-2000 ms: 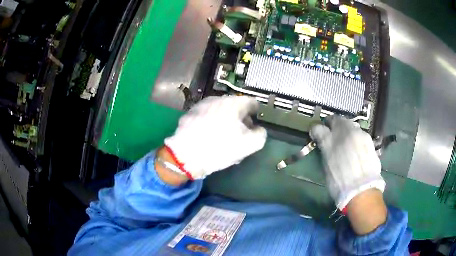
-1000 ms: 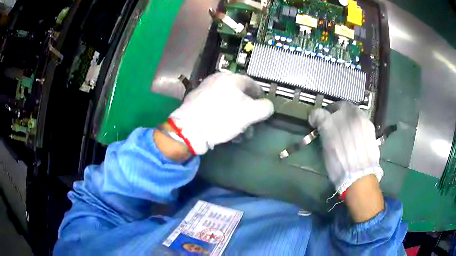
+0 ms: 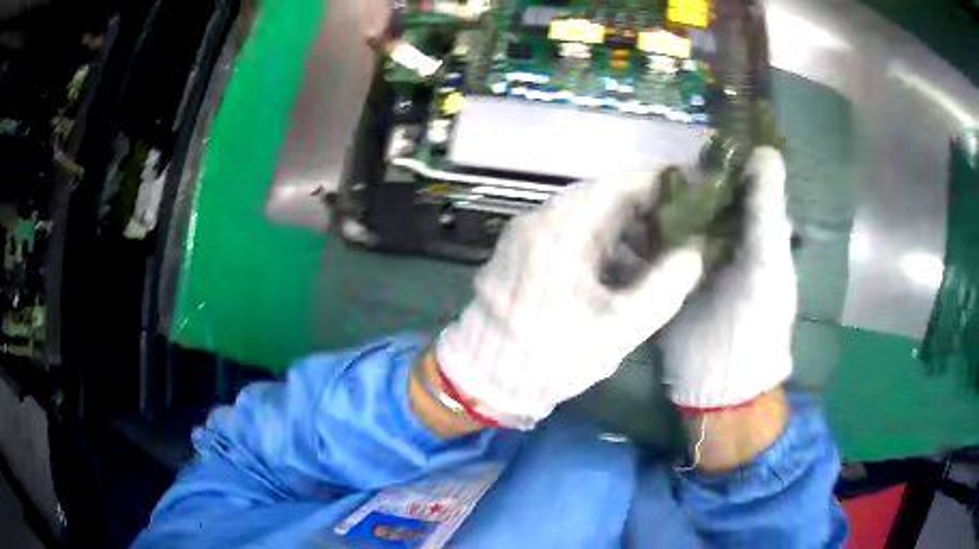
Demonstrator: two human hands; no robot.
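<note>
The black soldering carrier (image 3: 365, 204) lies on the bench with the green circuit board (image 3: 515, 48) in it. The pale heatsink (image 3: 569, 139) and a white rod (image 3: 429, 172) run along the board's near side. My left hand (image 3: 569, 300), in a white glove, and my right hand (image 3: 741, 300), also gloved, are close together over the carrier's near right corner. Between them they hold a blurred, dull grey-green hold-down bar (image 3: 692, 204), tilted. Its ends and the fingertips are partly hidden.
Black totes or racks with parts stand at the far left (image 3: 81, 214). Thin green edge strips (image 3: 952, 268) lie at the right. The bench has green matting (image 3: 231, 247) and a metal surface (image 3: 907, 214). A red item (image 3: 872, 515) shows at the lower right.
The hold-down bar has come off the carrier's near edge and is lifted between my hands. My left hand has moved right towards my right hand. The carrier appears further left in view.
</note>
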